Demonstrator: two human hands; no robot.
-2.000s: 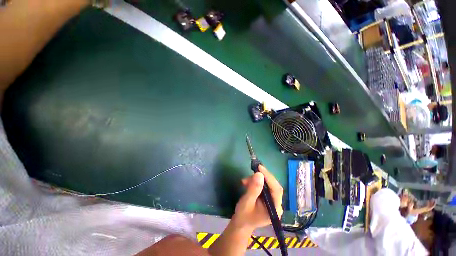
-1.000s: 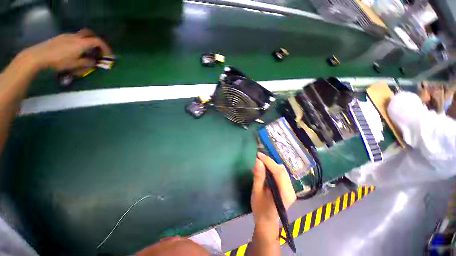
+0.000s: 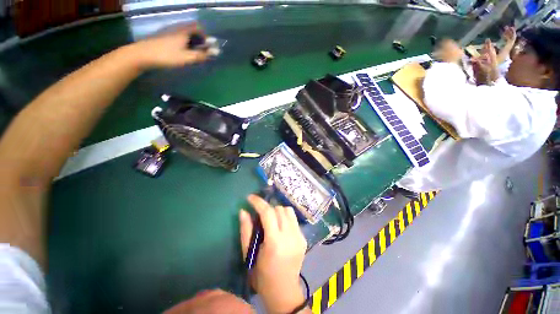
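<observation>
My left hand [image 3: 175, 49] is stretched out over the far side of the green mat. It holds a small dark unit with a silvery part [image 3: 212, 45], blurred. My right hand [image 3: 276, 245] is shut on the black soldering iron [image 3: 254, 244], its front end over the near edge of the blue tip cleaner tray [image 3: 297, 183]; the tip is hard to see. A circuit board unit [image 3: 149, 162] with a yellow-edged part lies on the mat, at the left of the fan [image 3: 199, 136].
Black station [image 3: 331, 122] stands beyond the tray, with black cables [image 3: 345, 211] beside it. Several small units, one here [image 3: 262, 59], lie along the far strip. A person in white [image 3: 491, 116] sits at the right. Yellow-black tape [image 3: 368, 251] marks the floor.
The view has swung right. My left hand has gone from the picture's edge to the far strip and now holds a unit. The iron has moved from above the mat to the tray.
</observation>
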